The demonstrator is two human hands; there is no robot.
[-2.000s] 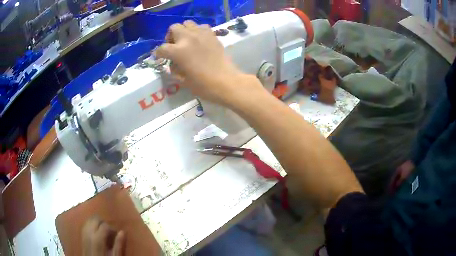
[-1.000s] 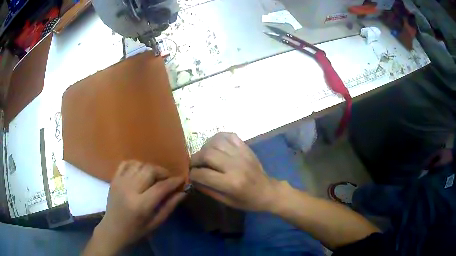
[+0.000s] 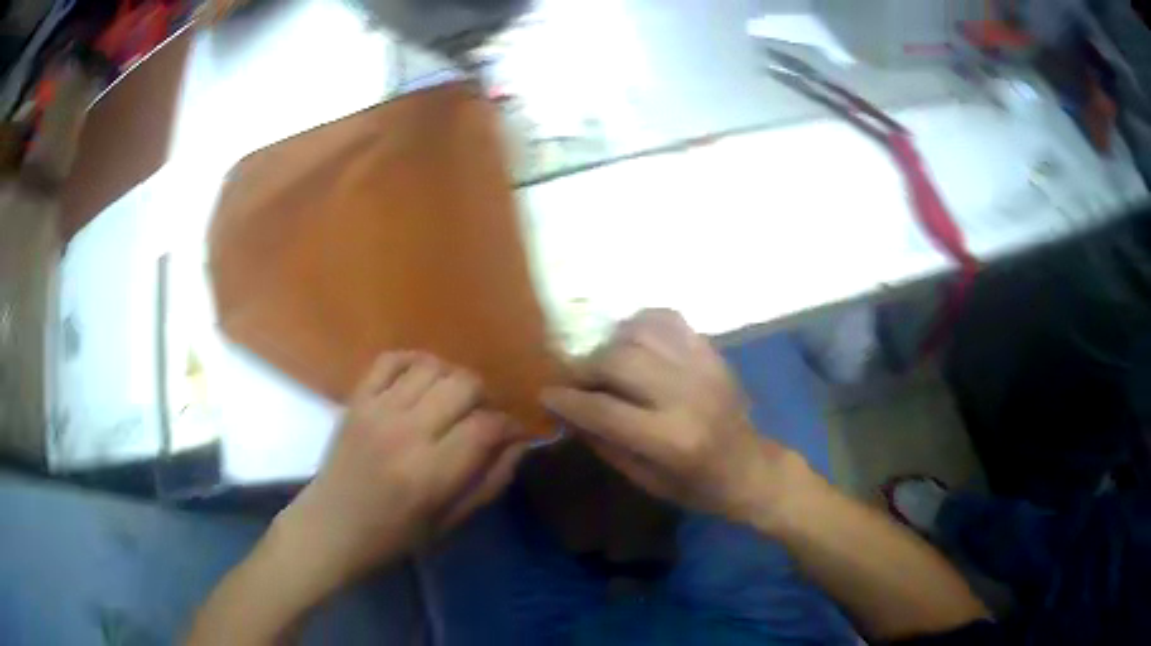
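Note:
A tan-orange leather panel lies on the white table in front of me, its far edge close to the machine head, which is cut off by the top edge. My left hand pinches the panel's near edge. My right hand pinches the near right corner, with the fingertips of both hands close together. A white sheet shows under the panel's near left side. The picture is blurred, so what lies between the fingertips cannot be told.
Snips with a red tail lie on the table to the right, beside a white scrap. A flat brown panel is at the far left. Another person's foot shows on the floor at the lower right.
My right hand has come down from the top of the machine to the panel's near corner. Since a second ago the view has shifted; both hands still pinch the panel.

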